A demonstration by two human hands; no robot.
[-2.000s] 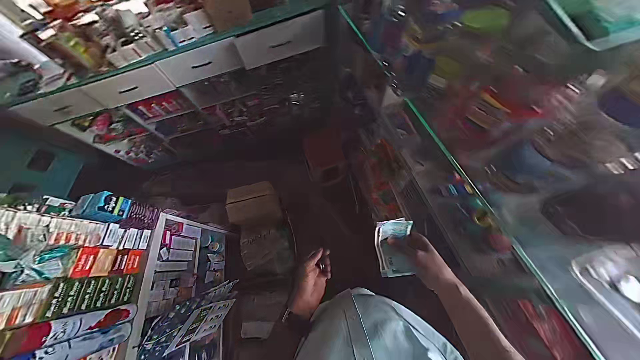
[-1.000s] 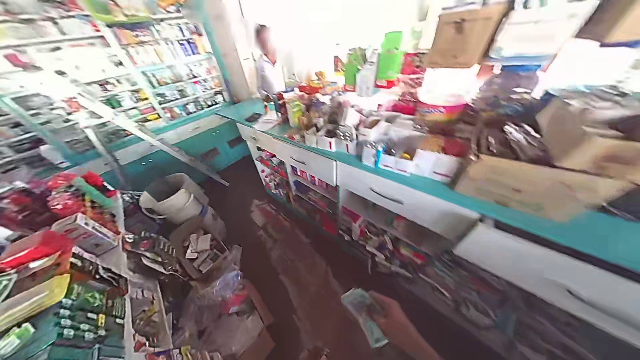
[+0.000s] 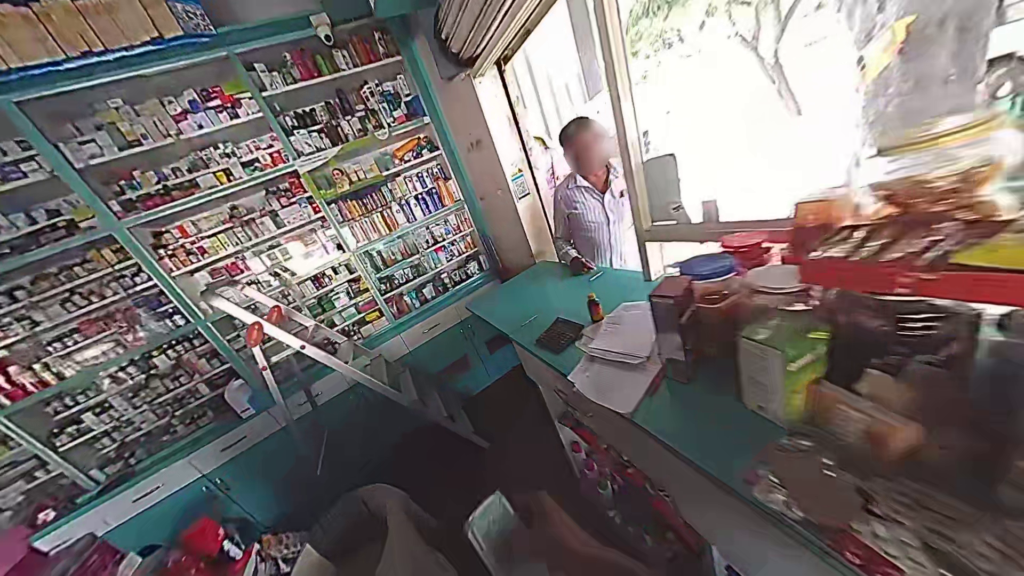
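At the bottom middle of the head view, my right hand (image 3: 552, 532) is blurred and grips a small stack of banknotes (image 3: 490, 524), which sticks out to its left. The hand is low, beside the front of the teal counter (image 3: 512, 304). My left hand is out of the frame. On the counter lie loose white papers (image 3: 620, 344), a black calculator (image 3: 559, 335) and a small dark bottle with an orange label (image 3: 594, 308). A person in a striped shirt (image 3: 596, 212) stands across the counter, one hand on its top.
A metal stepladder (image 3: 320, 352) leans at the left before shelves (image 3: 232, 200) packed with boxes and bottles. A pale bucket (image 3: 372, 528) and red-packaged goods (image 3: 204, 536) are at the lower left. Jars (image 3: 712, 296) and a green box (image 3: 780, 368) crowd the counter's right part.
The view has swung far round to the counter's end and the shelves. My left hand, seen two seconds ago, is out of view. My right hand still holds the banknotes.
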